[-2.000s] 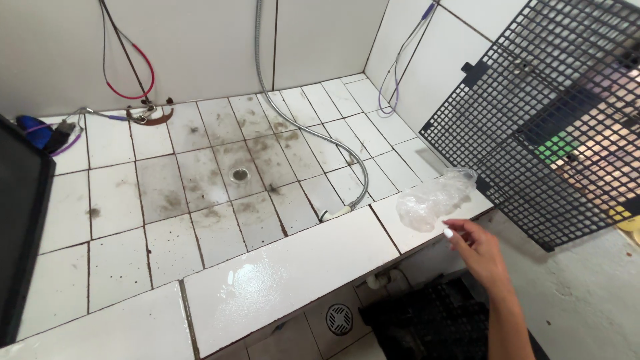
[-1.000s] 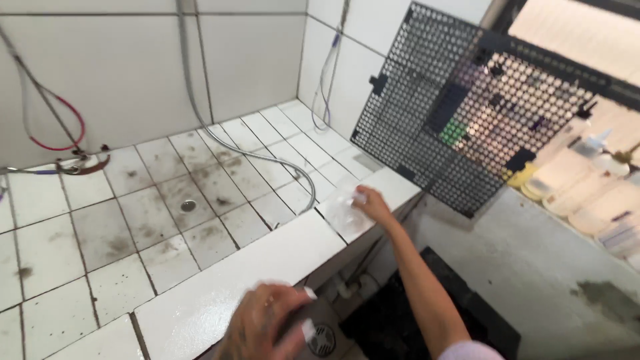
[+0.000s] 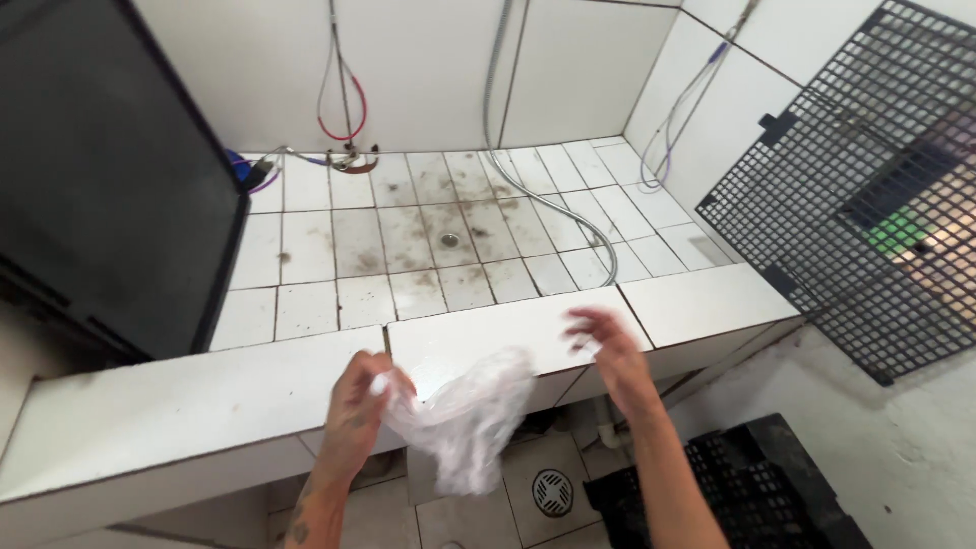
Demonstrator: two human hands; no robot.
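Note:
A crumpled, translucent plastic bag [image 3: 476, 419] dangles from my left hand [image 3: 370, 389], whose fingers pinch it at its left end in front of the tiled ledge [image 3: 503, 324]. My right hand [image 3: 610, 351] is apart from the bag, to its right over the ledge, with its fingers spread and somewhat blurred. Behind the ledge lies a white tiled basin floor [image 3: 358, 236] with dark smudges around a small drain [image 3: 450, 240].
A grey hose [image 3: 568, 210] curves down to the ledge. Loop cords [image 3: 364, 114] hang on the walls. A black panel [image 3: 114, 183] stands left, a black plastic grid [image 3: 854, 191] right. Below are a floor drain [image 3: 552, 492] and black grated plastic pieces [image 3: 732, 496].
The plastic bag has left the ledge, where my right hand was at it, and is now in my left hand. My right hand has come away from it.

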